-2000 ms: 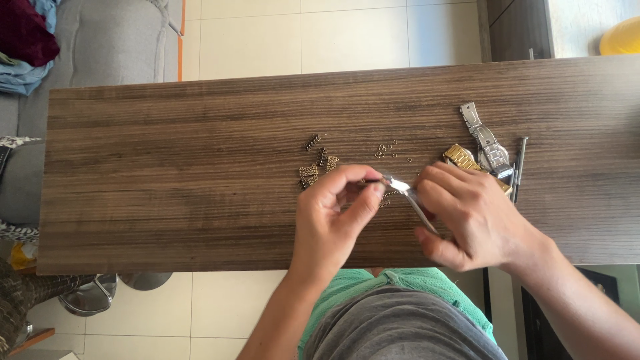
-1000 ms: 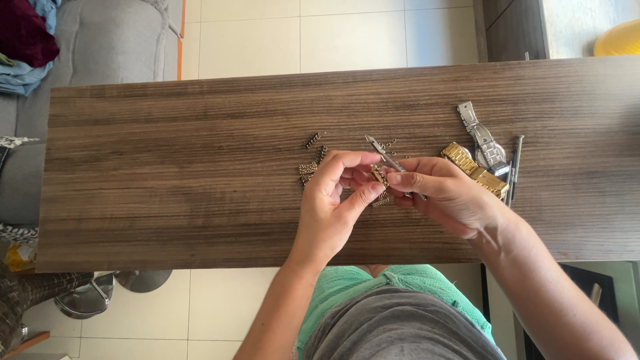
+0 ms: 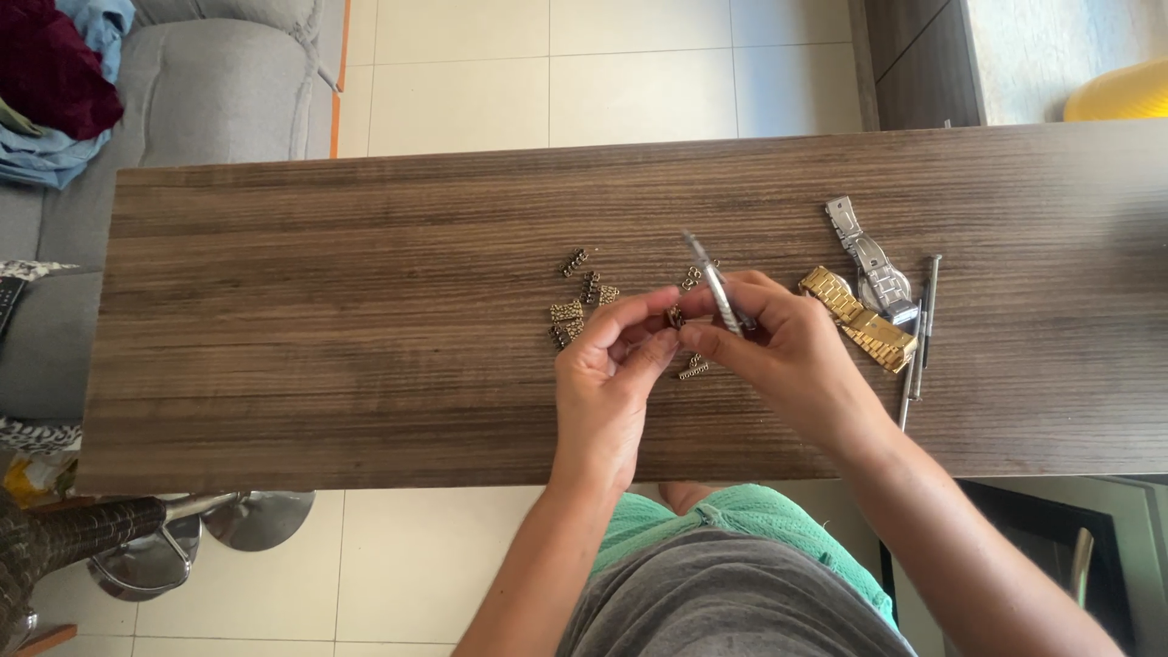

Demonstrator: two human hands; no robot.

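Observation:
Between the fingertips of my left hand (image 3: 616, 370) and my right hand (image 3: 762, 333) is a small brass-coloured metal piece (image 3: 674, 316), partly hidden by the fingers. My right hand also holds a slim metal hand tool (image 3: 714, 281), its tip pointing up and left; the tool's exact kind is unclear. Left of the hands lie several patterned metal pieces (image 3: 567, 312) and dark beaded pieces (image 3: 574, 263). Small rings (image 3: 692, 277) and a short ridged strip (image 3: 693, 371) lie near my right hand.
On the wooden table (image 3: 319, 319), right of my hands, a gold metal-band watch (image 3: 862, 319) lies against a silver metal-band watch (image 3: 871, 265). Long thin metal tools (image 3: 927, 319) lie beside them. A grey sofa (image 3: 219, 87) stands beyond the table's left end.
Two seconds ago the tool's tip was at the piece in my left fingers. Now the tool is tucked in my right hand, pointing away, and both hands' fingertips are at the small piece.

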